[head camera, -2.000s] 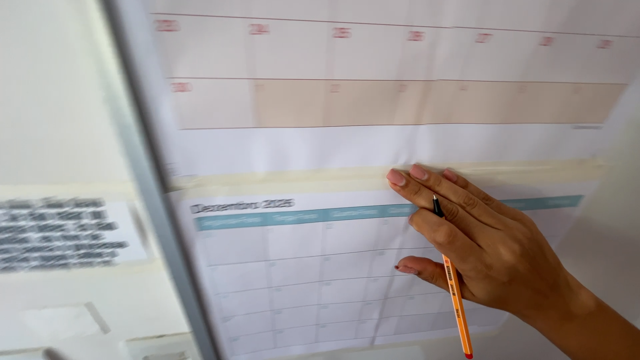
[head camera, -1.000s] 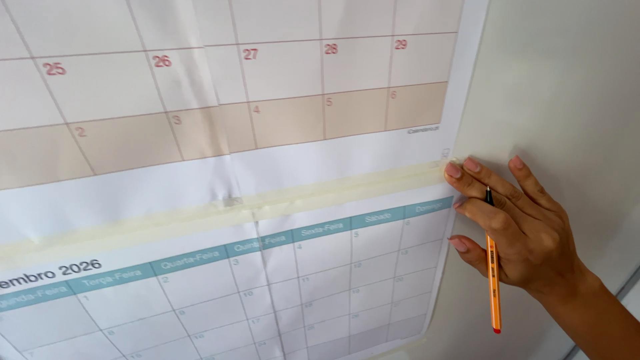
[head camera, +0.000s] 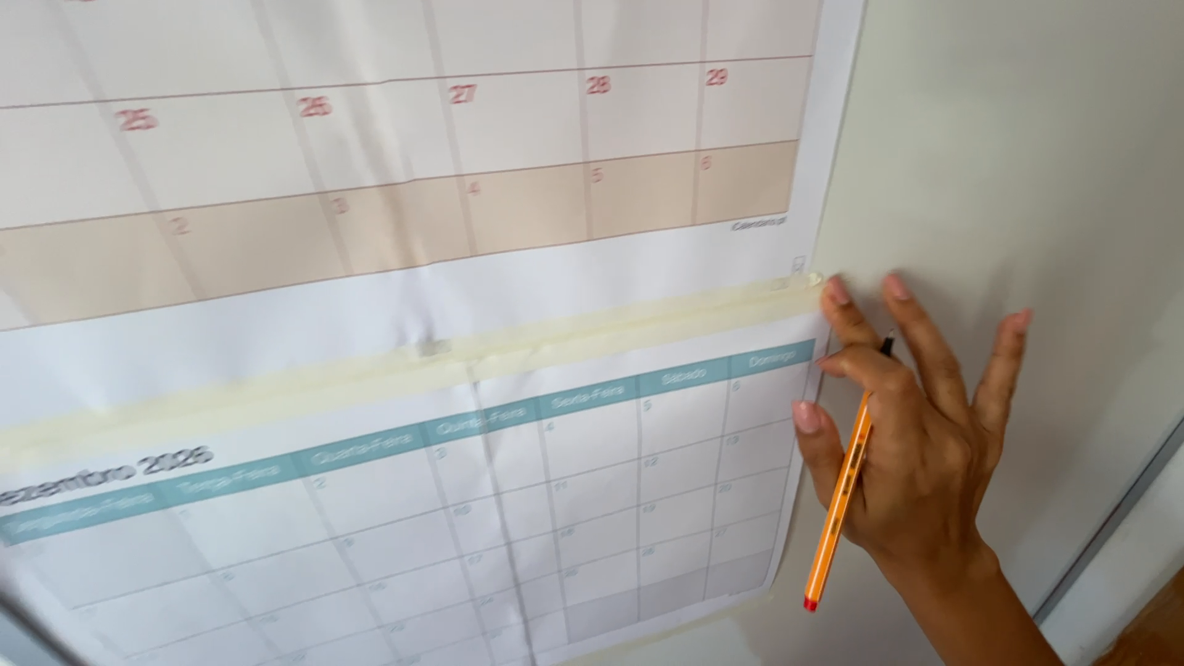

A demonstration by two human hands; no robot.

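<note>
My right hand (head camera: 925,425) holds an orange pen (head camera: 840,504) with a red end and a dark tip between its fingers and thumb. Its fingertips rest at the right end of a strip of pale yellowish tape (head camera: 573,331). The tape runs between two printed calendar sheets on a light board. Red dates and a beige bottom row mark the upper sheet (head camera: 518,139); the lower sheet (head camera: 592,481) has a teal header row and small dates. Both sheets show creases. My left hand is out of view.
Bare light board surface (head camera: 999,139) lies right of the sheets. A grey metal edge (head camera: 1110,518) crosses the lower right, with a brown surface (head camera: 1152,620) in the corner beyond. Another dark edge shows at the lower left.
My right hand has moved right along the tape, from the middle of the sheets to their right edge, with the pen still in it. The view has shifted right too.
</note>
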